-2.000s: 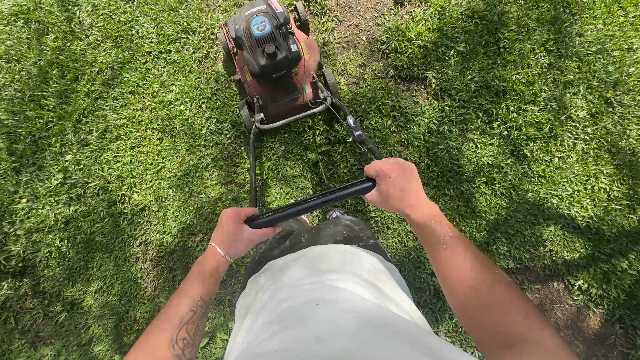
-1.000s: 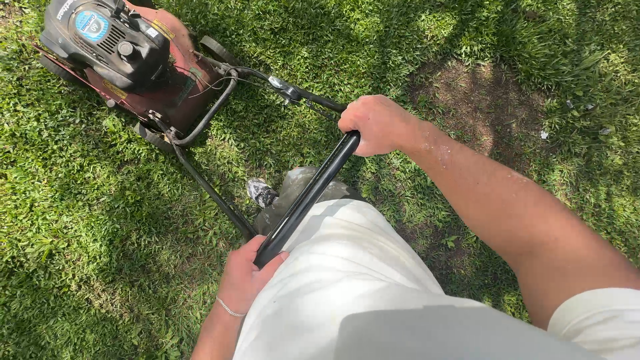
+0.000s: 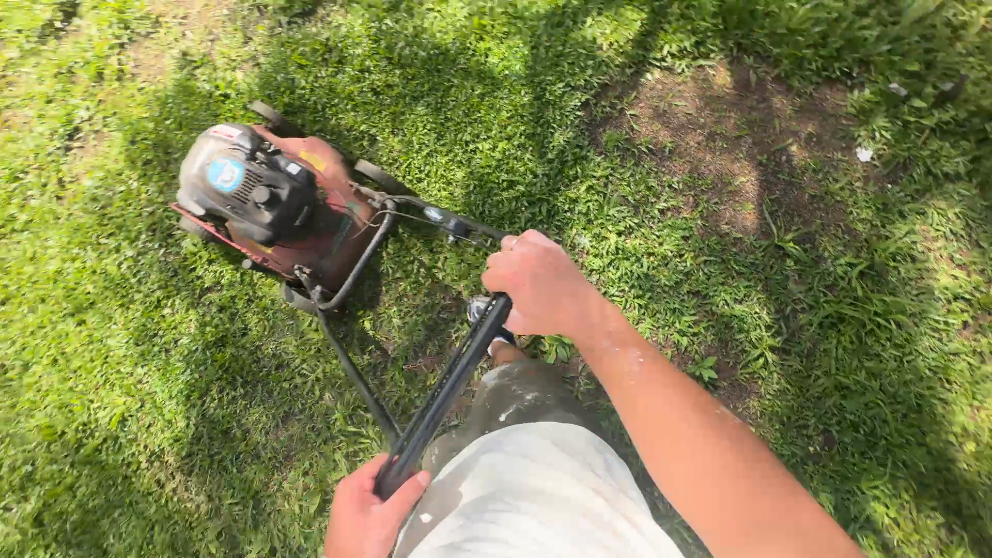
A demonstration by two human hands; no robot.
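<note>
A walk-behind lawn mower with a red deck (image 3: pixel 333 225) and a black engine (image 3: pixel 246 184) stands on the grass at the upper left. Its black push handle (image 3: pixel 446 395) slants across the lower middle, close to my body. My right hand (image 3: pixel 539 287) is wrapped round the handle's upper end. At the lower end, my left hand (image 3: pixel 376 500) grips the bar with the thumb laid along its near side. A cable and a lever fitting (image 3: pixel 449 225) sit on the handle tube beyond my right hand.
Grass (image 3: pixel 155 403) surrounds the mower. A bare dirt patch (image 3: pixel 728 147) lies at the upper right, with a small white scrap (image 3: pixel 864 154) at its edge. My shoe (image 3: pixel 479 310) is partly hidden behind the handle, near the mower's rear.
The mower has swung from straight ahead to the left, its handle turning from nearly level to a steep slant. Both hands have stayed on the bar. The view has shifted.
</note>
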